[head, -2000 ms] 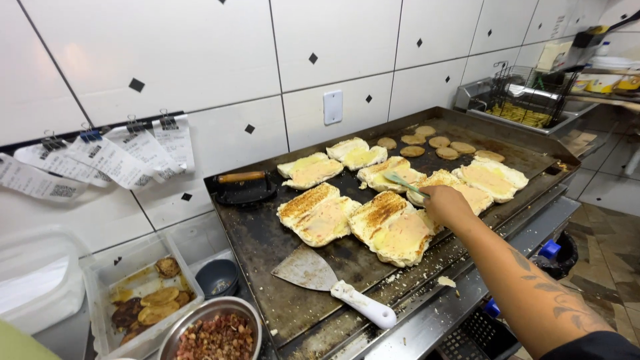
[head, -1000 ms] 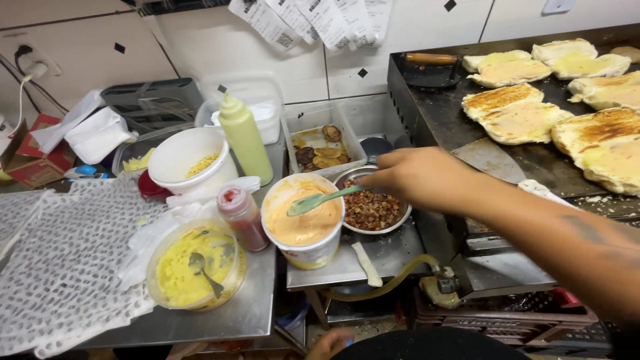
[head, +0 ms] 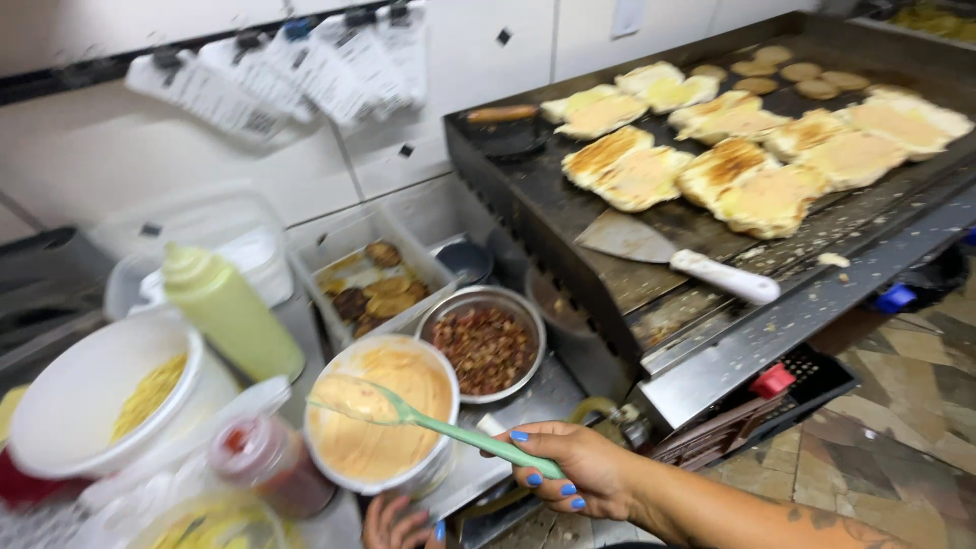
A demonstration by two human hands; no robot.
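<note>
My right hand (head: 572, 469) grips the handle of a green plastic spoon (head: 473, 436), whose bowl, bearing orange sauce, is over a white tub of orange sauce (head: 381, 457). At the bottom edge my left hand (head: 400, 526) is partly in view just below the tub, fingers apart; whether it touches the tub I cannot tell. Beside the tub stands a steel bowl of chopped meat (head: 484, 343). On the griddle (head: 549, 198) lie several split bread buns (head: 629, 168), many spread with orange sauce, and several round patties (head: 801, 72). A scraper with a white handle (head: 724, 276) rests near its front edge.
Left of the tub stand a red sauce bottle (head: 263, 465), a green squeeze bottle (head: 229, 313), a white bowl of yellow shreds (head: 46, 419) and a container of yellow food (head: 221, 526). Behind is a plastic bin of cooked patties (head: 427, 293). A press with a wooden handle (head: 502, 114) sits on the griddle.
Two seconds ago my right hand was over the buns with the spoon; a second ago it was at the tub, where it is now. My left hand shows more fully. The view has swung.
</note>
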